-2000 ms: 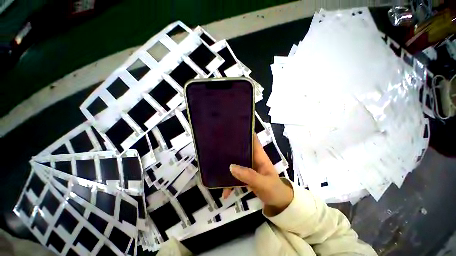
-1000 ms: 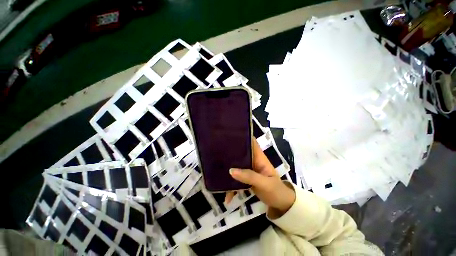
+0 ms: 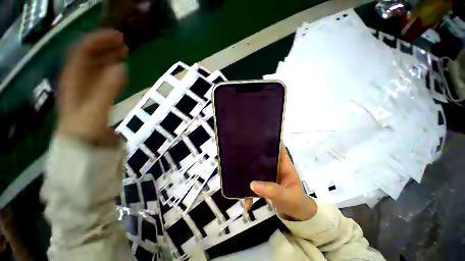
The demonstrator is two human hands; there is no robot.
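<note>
A smartphone (image 3: 250, 137) with a dark screen and a thin pale case stands upright in view in front of me. My right hand (image 3: 285, 193) is shut on its lower right part, with the thumb on the screen. My left hand (image 3: 94, 84) is raised at the upper left over the belt side and is badly blurred. Its fingers are bent, and I cannot tell whether it holds anything. A dark blurred shape lies just beyond its fingertips. Die-cut sheets (image 3: 168, 87) with black squares lie fanned out behind and below the phone, partly hidden by my left sleeve.
A big heap of white backing sheets (image 3: 352, 117) lies at the right. A green conveyor belt (image 3: 219, 30) with a pale edge rail (image 3: 270, 38) runs across the back. Blurred items are on the belt at the upper left. A pale cable and wrapped items are at the upper right.
My left hand has come into view at the left and reaches up towards the belt. The phone and my right hand appear further right in the picture, and the view has shifted.
</note>
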